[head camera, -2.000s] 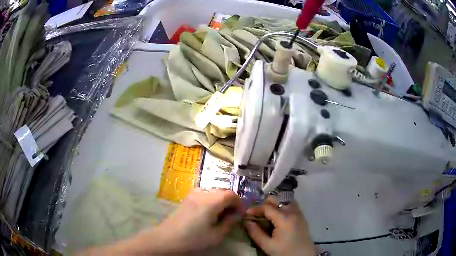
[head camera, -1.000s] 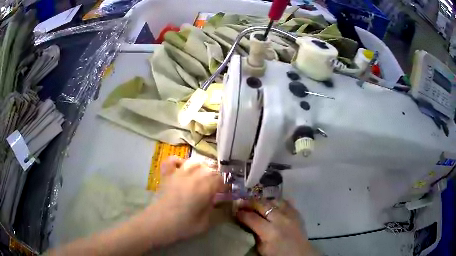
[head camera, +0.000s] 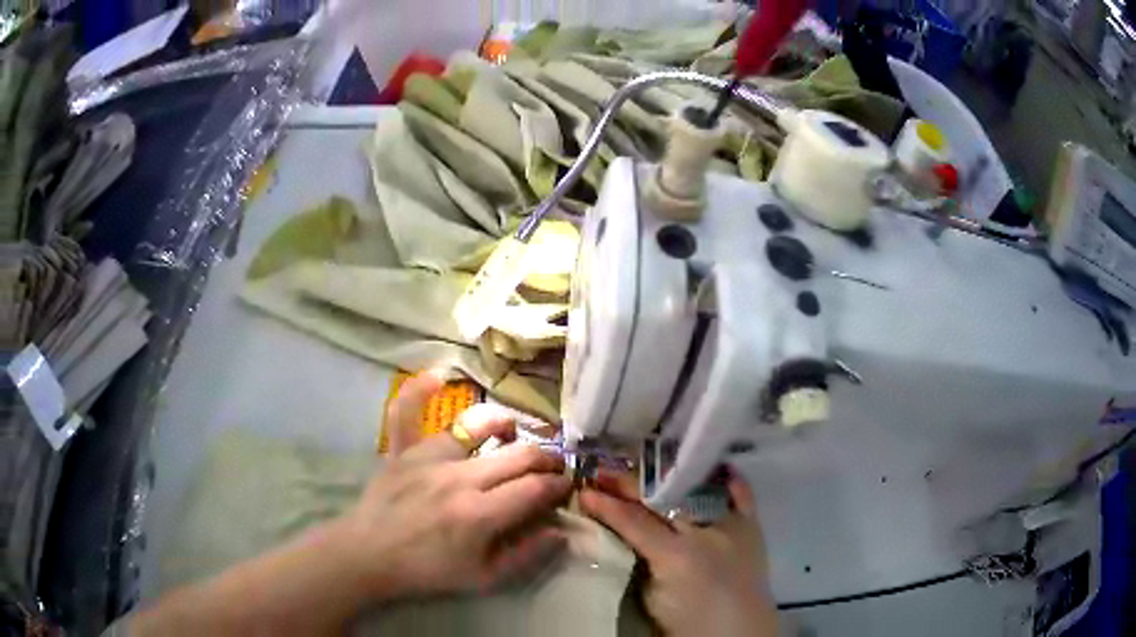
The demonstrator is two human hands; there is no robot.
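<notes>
A pale grey-green garment panel (head camera: 523, 604) lies below the needle area and under my hands, and spreads left over the table. My left hand (head camera: 455, 504) presses on the cloth just left of the presser foot (head camera: 581, 463), fingers bent. My right hand (head camera: 685, 548) is at the cloth's right edge, fingertips close to the foot and partly hidden by the machine head. A darker olive edge shows beside my right hand. The white sewing machine (head camera: 635, 311) stands over the fingertips. The needle itself is too small to tell.
Sewn olive pieces (head camera: 449, 187) are heaped behind the head, reaching into a white tub (head camera: 959, 112). A bent metal lamp arm (head camera: 598, 125) glows by the head. A tied cloth bundle (head camera: 94, 336) with a white tag lies far left. An orange patch (head camera: 430, 411) lies left of the needle.
My left hand has moved from lower down up beside the presser foot and lies flatter. My right hand has moved closer in under the head. The grey-green panel now shows more between my hands.
</notes>
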